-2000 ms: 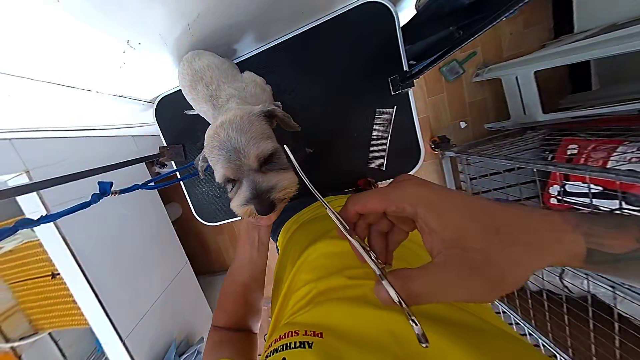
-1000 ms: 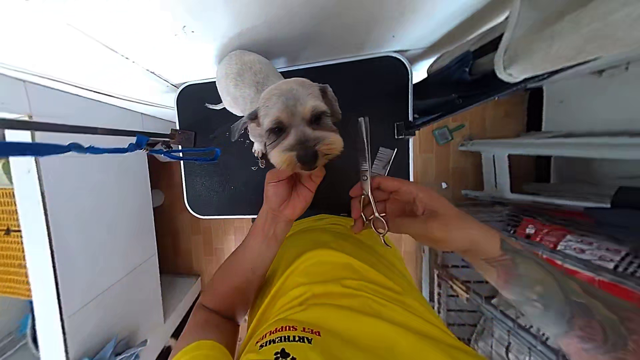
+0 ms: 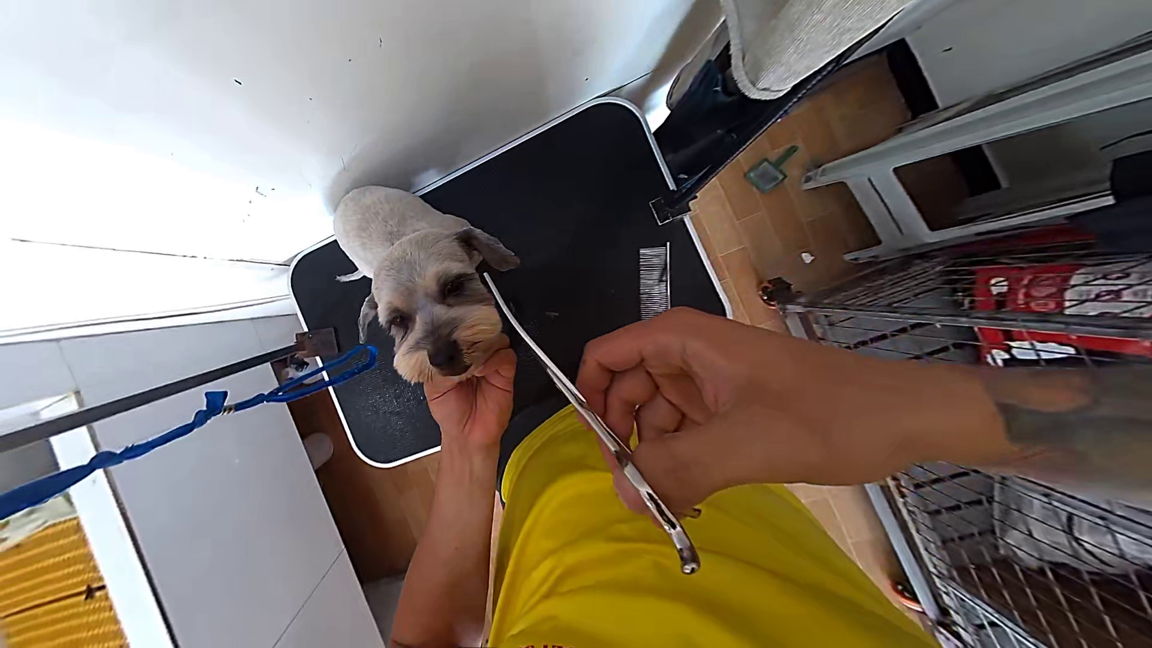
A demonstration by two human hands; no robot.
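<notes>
A small pale grey dog (image 3: pixel 391 225) with a tan muzzle is on the black grooming table (image 3: pixel 558 189), its face turned up toward me. Under its chin my left hand (image 3: pixel 475 396) cups the muzzle. Curved metal grooming shears (image 3: pixel 576 396) are in my right hand (image 3: pixel 684 405), seen edge-on, with the tip close to the dog's cheek below its ear. Whether the blades are apart cannot be told. A metal comb (image 3: pixel 654 281) lies on the table, beyond my right hand.
A blue grooming loop (image 3: pixel 333 373) hangs from a dark bar (image 3: pixel 162 389) at the left. Wire cages (image 3: pixel 900 315) holding red packages stand at the right. A green slicker brush (image 3: pixel 769 173) lies on the floor. A white wall (image 3: pixel 225 117) borders the table's far side.
The shears, upright with their finger rings showing a second ago, are now turned edge-on and slant toward the dog's cheek. My left hand stays at its chin. The view has tilted and come closer.
</notes>
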